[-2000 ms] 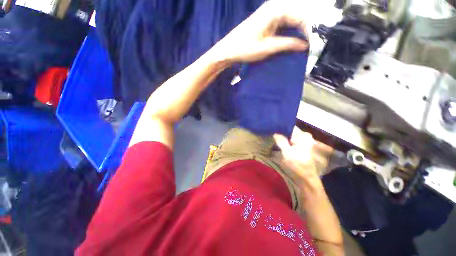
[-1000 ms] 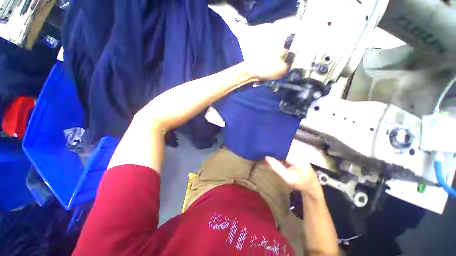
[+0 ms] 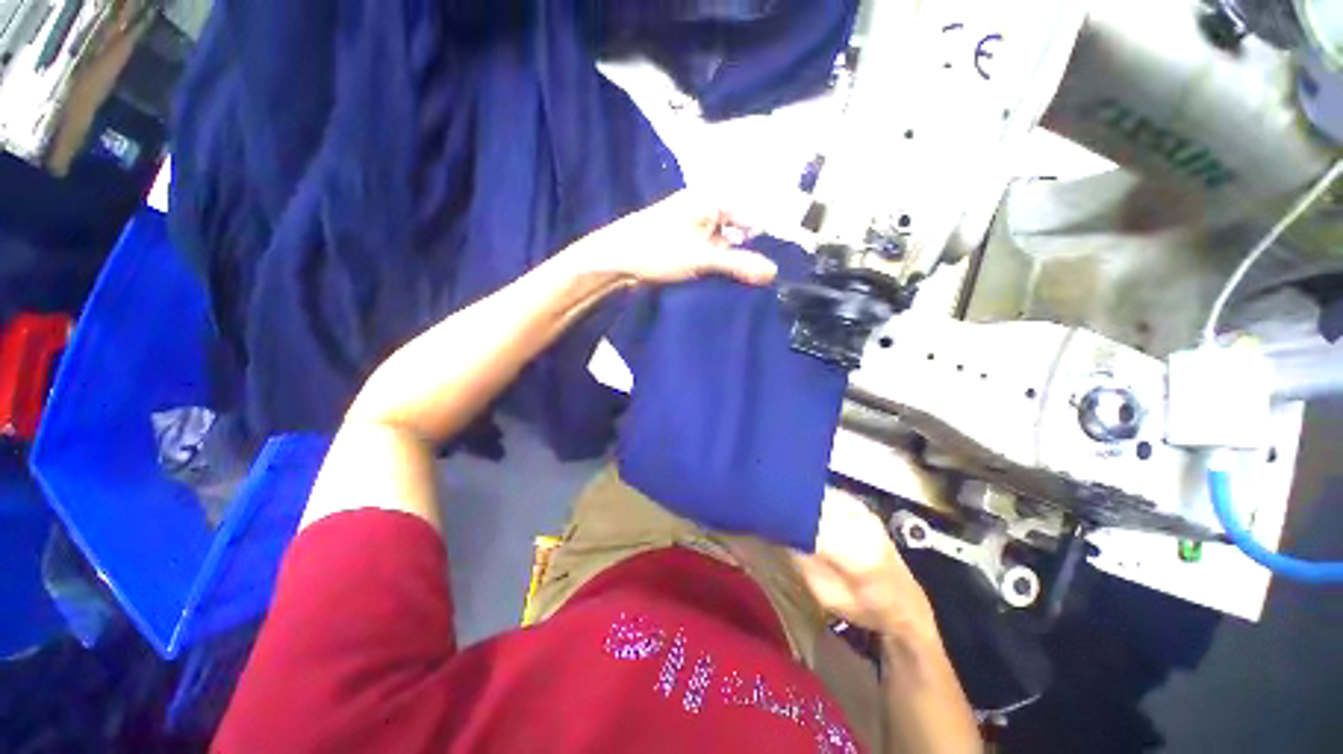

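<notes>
A flat navy garment end (image 3: 729, 398) lies between my two hands, its upper right edge at the dark presser foot area (image 3: 843, 305) of the off-white sewing machine (image 3: 957, 133). My left hand (image 3: 692, 248) holds its upper left edge, thumb on top, just left of the presser foot. My right hand (image 3: 862, 567) holds the lower right corner near my lap; its fingers are partly hidden by the cloth. Whether the needle is in the cloth cannot be seen.
A large navy garment heap (image 3: 383, 192) fills the upper left. A blue plastic bin (image 3: 111, 442) stands at left with a red thing (image 3: 33, 374) beyond it. The pale linkage (image 3: 965, 557) hangs under the machine bed. A white box (image 3: 1220, 398) with a blue tube is at right.
My left hand has drawn back left from the presser foot, and its fingers now show. My right hand is lower, behind the cloth corner. The cloth hangs flatter and straighter.
</notes>
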